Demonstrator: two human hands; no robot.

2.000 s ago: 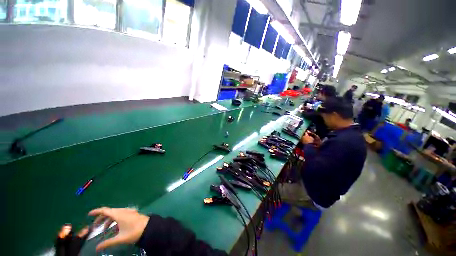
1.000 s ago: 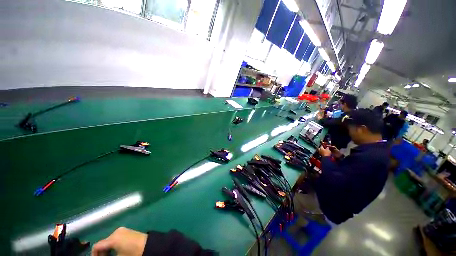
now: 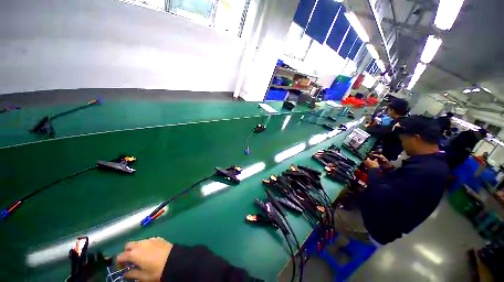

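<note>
My right hand [image 3: 146, 259] is bare, in a black sleeve, at the lower left. Its fingers are closed around thin silvery wire that looks like torsion springs [image 3: 117, 274]. Just left of it a black battery clamp [image 3: 79, 258] stands with its copper-orange jaw tip up, cut off by the bottom edge. A dark shape lies between the clamp and my right hand; I cannot tell if it is my left hand in a glove or part of the clamp.
Clamps with cables lie on the green belt [image 3: 116, 164], [image 3: 226, 174]. Clamp piles [image 3: 295, 190] lie along the right bench edge, cables hanging over. A seated worker [image 3: 411, 182] in dark clothes is beyond them, on the right, with other people behind.
The view has turned, and the belt clamps have shifted left in the picture. My right hand was spread open; it is now closed on wire beside the upright clamp.
</note>
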